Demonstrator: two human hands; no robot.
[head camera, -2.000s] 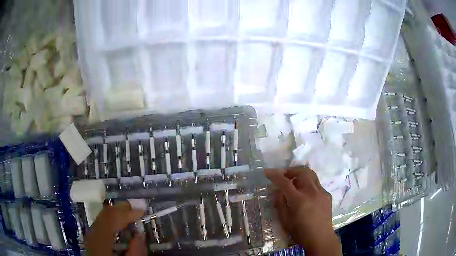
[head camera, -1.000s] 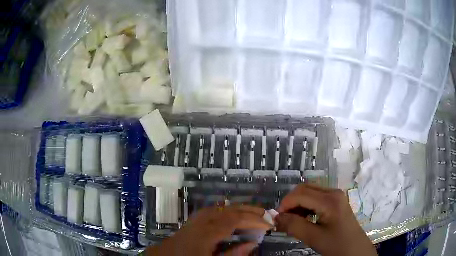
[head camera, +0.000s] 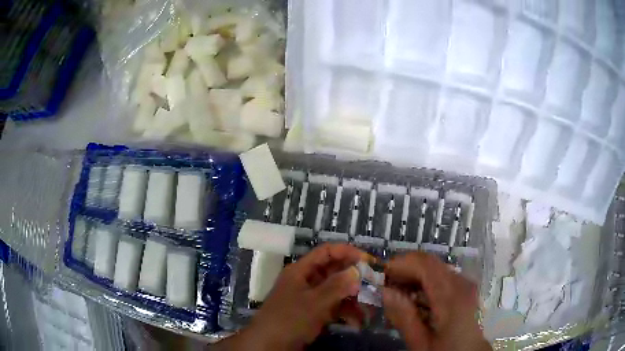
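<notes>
My left hand (head camera: 312, 288) and my right hand (head camera: 432, 295) meet over the front row of the clear parts tray (head camera: 484, 206). Between their fingertips is a small white piece (head camera: 370, 274), blurred and partly hidden; both hands pinch it. Slender parts (head camera: 356, 212) stand in the tray's back row. The front row is mostly hidden by my hands. Loose foam blocks lie on the tray's left end: one tilted (head camera: 262, 171), one lying across (head camera: 266, 237) and one upright (head camera: 266, 275).
The blue-edged tray (head camera: 221, 240) with white blocks is at left. Behind it is an open bag of foam blocks (head camera: 205, 89). A large white tray (head camera: 425, 89) fills the back right. Thin white pieces (head camera: 555, 260) lie at right. Dark blue trays (head camera: 41, 62) are at upper left.
The view has shifted left, so the trays appear further right. My hands were apart at first, then came together over the clear tray and still hold the small white piece between them.
</notes>
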